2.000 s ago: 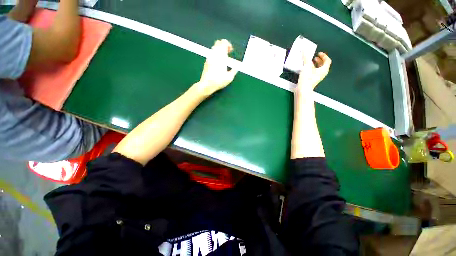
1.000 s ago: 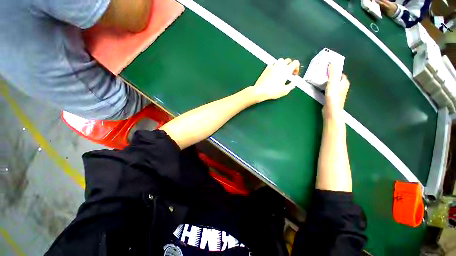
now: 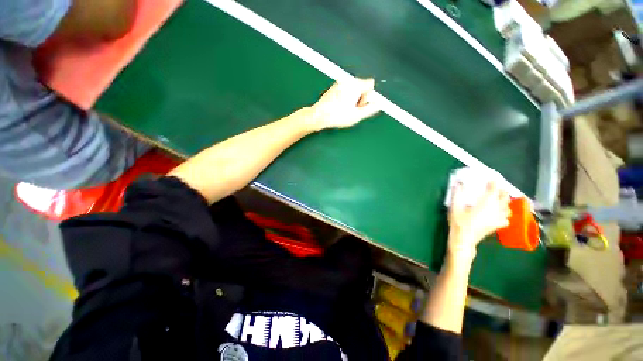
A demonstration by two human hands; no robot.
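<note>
My left hand (image 3: pixel 347 104) rests at the pale guide rail (image 3: pixel 412 125), its fingers curled in. No object shows in it. My right hand (image 3: pixel 479 213) is on a white product box (image 3: pixel 468 181) over the right part of the green bench, just below the rail. The hand covers much of the box, so whether it touches the bench cannot be told. The orange tape dispenser (image 3: pixel 519 225) stands directly right of my right hand, partly behind the fingers.
The dark green conveyor (image 3: pixel 437 77) runs beyond the rail. White boxes (image 3: pixel 536 63) stand in rows at its far side. A neighbouring worker's arm (image 3: pixel 95 21) is over a red-pink mat (image 3: pixel 134 53) at left. Red-and-yellow-handled scissors (image 3: pixel 591 231) and brown cardboard (image 3: pixel 599 275) are at right.
My right hand has carried the white box from the conveyor rightward and nearer, beside the dispenser. My left hand stays at the rail, its fingers more curled. The camera view has shifted.
</note>
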